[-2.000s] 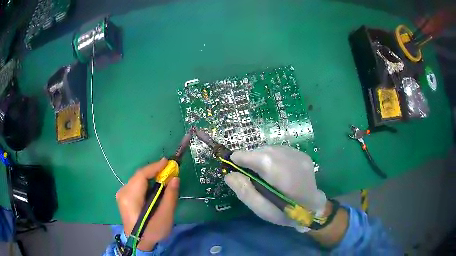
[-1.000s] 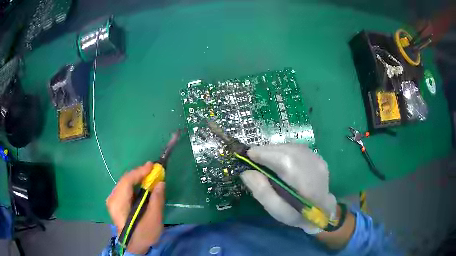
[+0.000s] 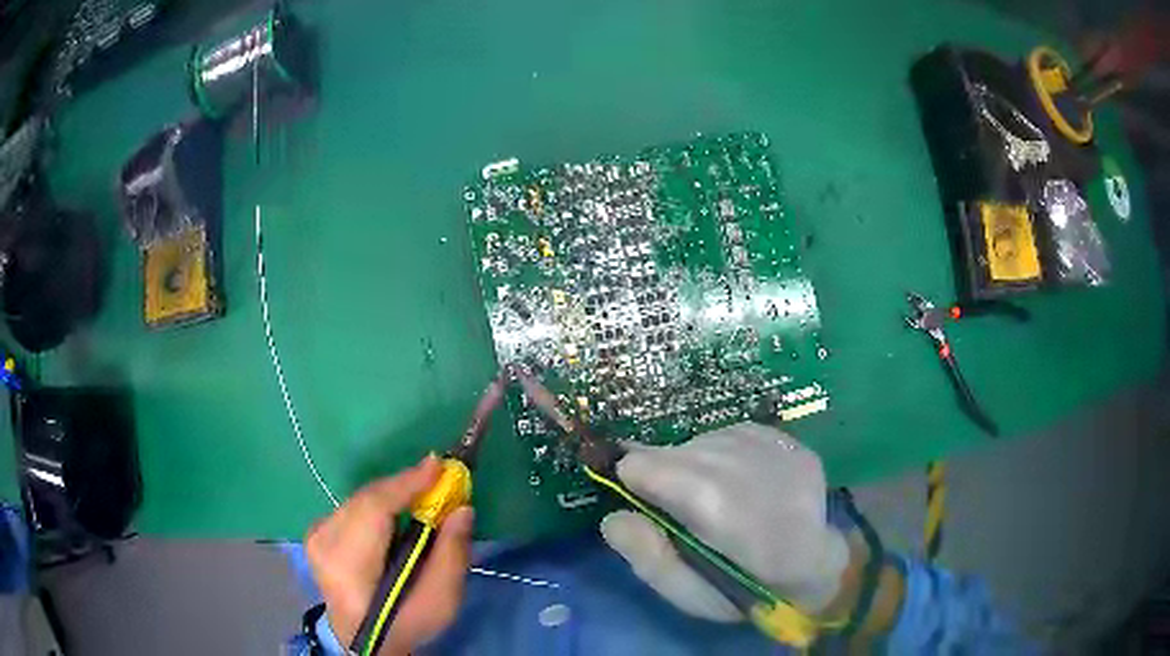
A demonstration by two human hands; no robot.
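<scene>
A green circuit board (image 3: 751,231) lies on the green mat with dense silvery joints facing up. My bare left hand (image 3: 391,551) holds a black and yellow soldering iron (image 3: 444,493); its tip is at the board's left edge. My gloved right hand (image 3: 738,513) holds a second iron (image 3: 667,528), its tip close beside the first over the board's lower left part. I cannot tell whether the tips touch the board. A thin solder wire (image 3: 280,385) curves from the spool (image 3: 237,62) to my left hand, and its free end shows to the right of that hand.
A stand with a yellow sponge (image 3: 176,276) is at left, a bulkier one (image 3: 1007,244) at right with a yellow ring (image 3: 1061,96) and clear plastic bag (image 3: 1075,231). Cutters (image 3: 949,359) lie right of the board. Black units are at the left edge. A blurred reddish shape is at top right.
The two tips were apart a second ago; now they are close together, lower on the board's left side. The mat and its objects appear slightly higher in view. Both hands still hold their irons.
</scene>
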